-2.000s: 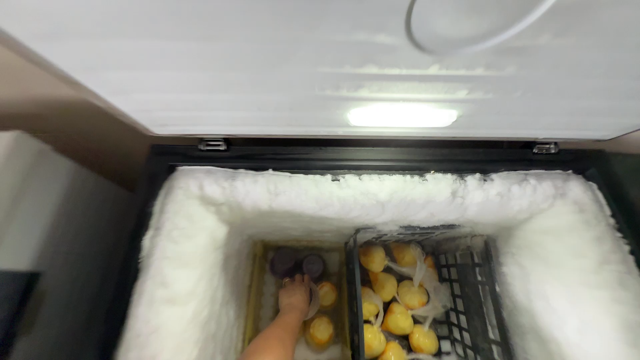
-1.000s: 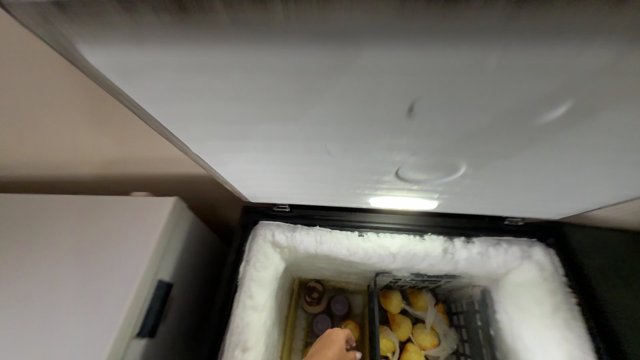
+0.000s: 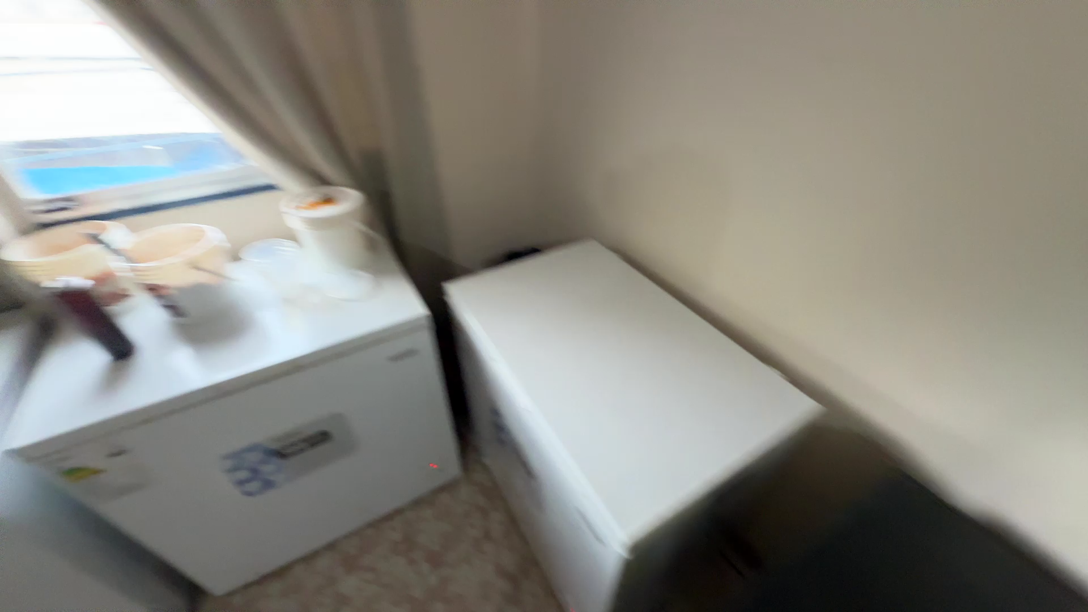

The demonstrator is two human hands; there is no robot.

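Observation:
Neither my left hand nor my right hand is in view, so what they hold or touch is hidden. The picture is blurred. A white chest freezer [image 3: 629, 382] with its lid down stands at the centre right, beside the wall. Another white chest freezer [image 3: 374, 408] stands at the left under the window. On its top are a white plastic bucket [image 3: 327, 234] with something orange at its lid, two cream-coloured tubs [image 3: 174, 255] [image 3: 64, 251], a clear container [image 3: 272, 259] and a dark bottle-like thing [image 3: 93, 319].
A beige curtain [image 3: 280, 76] hangs beside the bright window [image 3: 93, 110]. The patterned floor [image 3: 425, 544] shows between the two freezers. A dark surface [image 3: 884, 518] lies at the lower right, and a plain beige wall [image 3: 807, 187] rises behind it.
The view has swung far to the left, off the frosted open freezer with its black crate and yellow-orange items. The hand that was reaching into it earlier has left the view.

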